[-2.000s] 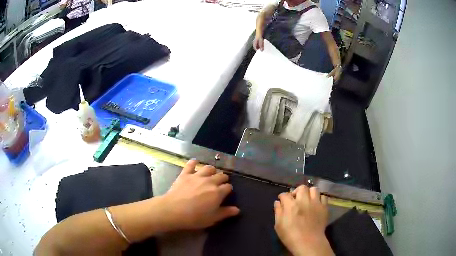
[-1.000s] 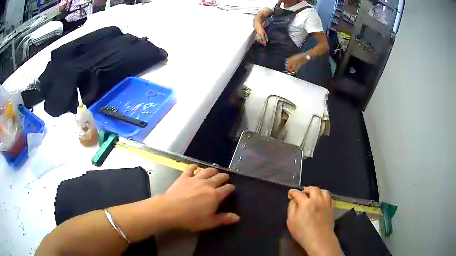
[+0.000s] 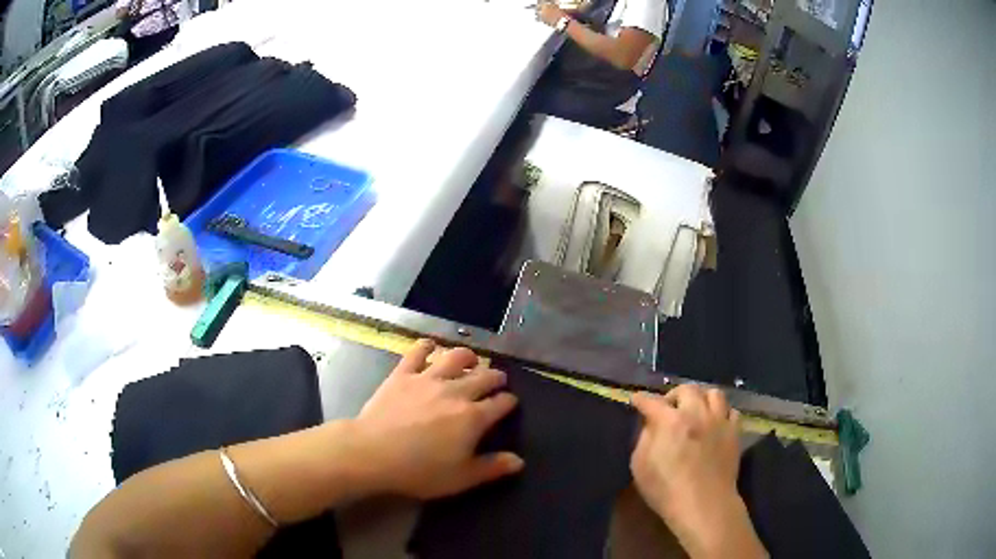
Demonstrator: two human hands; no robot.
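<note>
A black fabric piece (image 3: 546,459) lies flat on the grey press bed, its far edge by the yellow strip (image 3: 360,331) of the long silver bar (image 3: 464,334). The strip shows in a thin line beyond the piece. My left hand (image 3: 442,426) rests on its left part, fingers spread near the bar, thumb out over the cloth. My right hand (image 3: 694,453) is at its far right corner, fingertips on the edge; the thumb's grip is partly hidden. A black stack (image 3: 218,409) lies beyond my left forearm. More black pieces (image 3: 803,502) lie right of my right hand.
Green bar ends (image 3: 222,309) stand at left and right (image 3: 851,451). Beyond are a metal plate (image 3: 581,317) and a white board (image 3: 644,164) with curved metal parts. At left are a squeeze bottle (image 3: 178,262), blue tray (image 3: 344,180) and black heap (image 3: 208,120). A person (image 3: 612,44) is across the table.
The silver bar showed edge-on a second ago and now shows its broad face. A yellow line now shows beyond the piece. My right hand shifted slightly right. The other person moved left and farther off.
</note>
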